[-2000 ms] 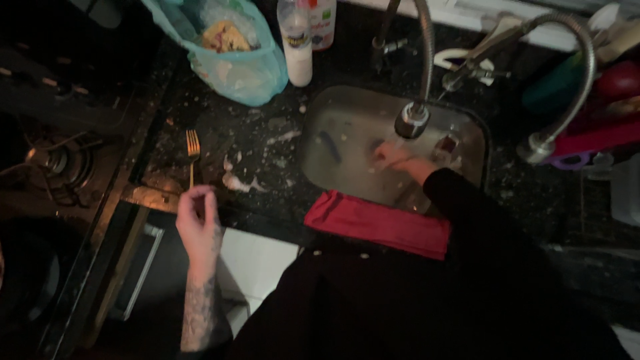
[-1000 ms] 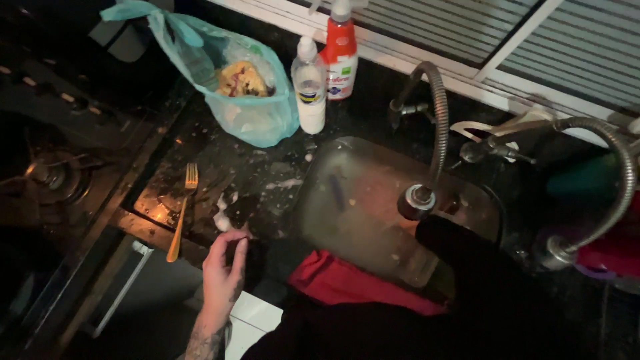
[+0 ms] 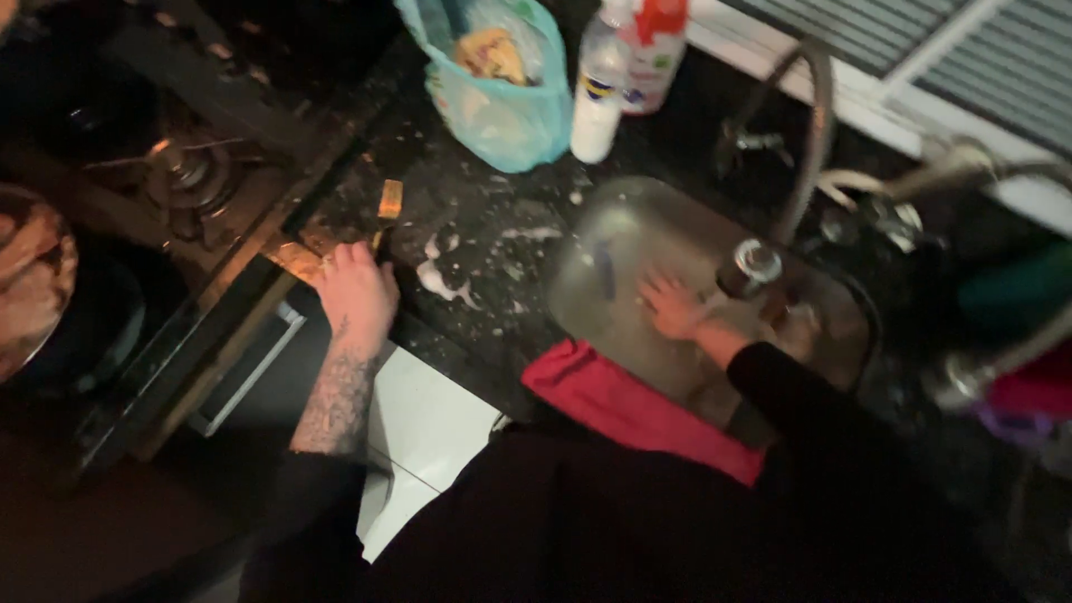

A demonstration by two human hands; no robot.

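My left hand (image 3: 356, 285) lies over the handle of a gold-coloured fork (image 3: 390, 201) on the dark speckled counter; its fingers cover the handle, and whether they grip it is unclear. Inside the metal sink (image 3: 632, 201), my right hand (image 3: 672, 306) reaches into cloudy water with its fingers apart, below and left of the faucet head (image 3: 751, 264). Nothing shows in that hand. A dark bluish long object (image 3: 604, 270) is in the water to its left. Over the sink's front edge hangs a red cloth (image 3: 636, 410).
Beyond the counter's foam patches (image 3: 444, 280) stand a blue plastic bag (image 3: 511, 113) with food scraps, a clear bottle (image 3: 598, 100) and a red-and-white bottle (image 3: 657, 59). A stove burner (image 3: 188, 172) and a pan (image 3: 38, 276) are at left. A second faucet (image 3: 963, 377) is at right.
My left hand has moved left from beside the foam to the fork's handle. My right hand, hidden one second ago, shows again in the sink water.
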